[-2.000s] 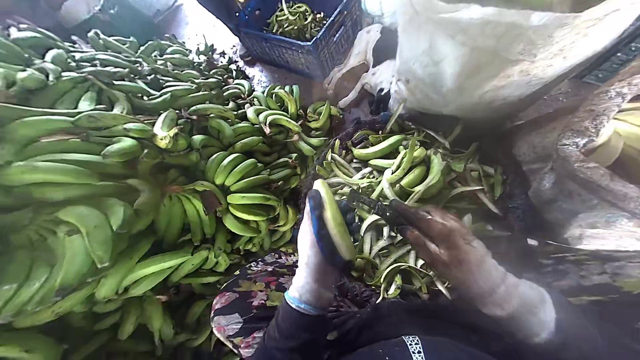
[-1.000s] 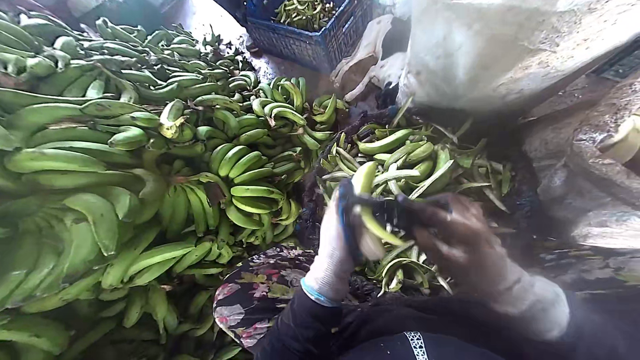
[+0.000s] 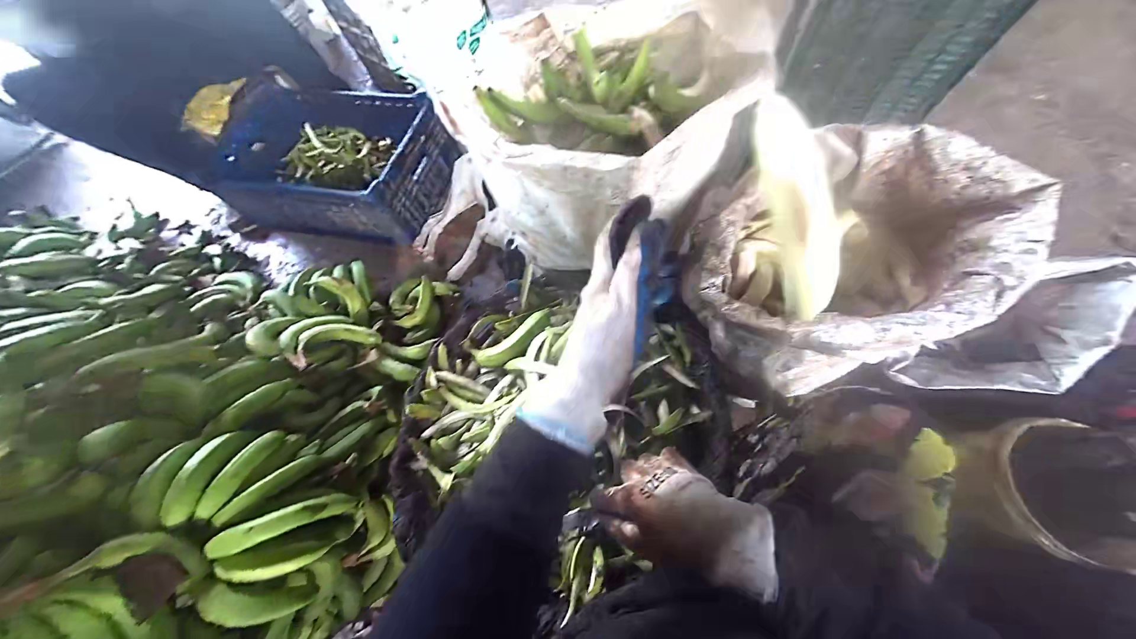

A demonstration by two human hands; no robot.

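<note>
My left hand (image 3: 621, 284), in a white glove with a blue palm, reaches forward over the peel heap with nothing visible in it. A pale peeled plantain (image 3: 799, 213), blurred, is in the air over the open sack (image 3: 905, 333), apart from the hand. Peeled plantains (image 3: 754, 271) lie inside this sack. My right hand (image 3: 679, 515), in a worn, stained glove, is low over the peels (image 3: 479, 404), its fingers curled around a dark hand tool (image 3: 579, 516), mostly hidden. A large pile of green plantains (image 3: 257, 479) is to the left.
A blue plastic crate (image 3: 311, 209) with green scraps stands at the back left. A white sack (image 3: 568, 200) with green plantains or peels in it stands beyond my left hand. At the lower right is the round rim of a container (image 3: 1012, 470).
My left hand has moved forward and let go of the plantain it held. The hands, together at the plantain before, are now apart. The view has swung up and right.
</note>
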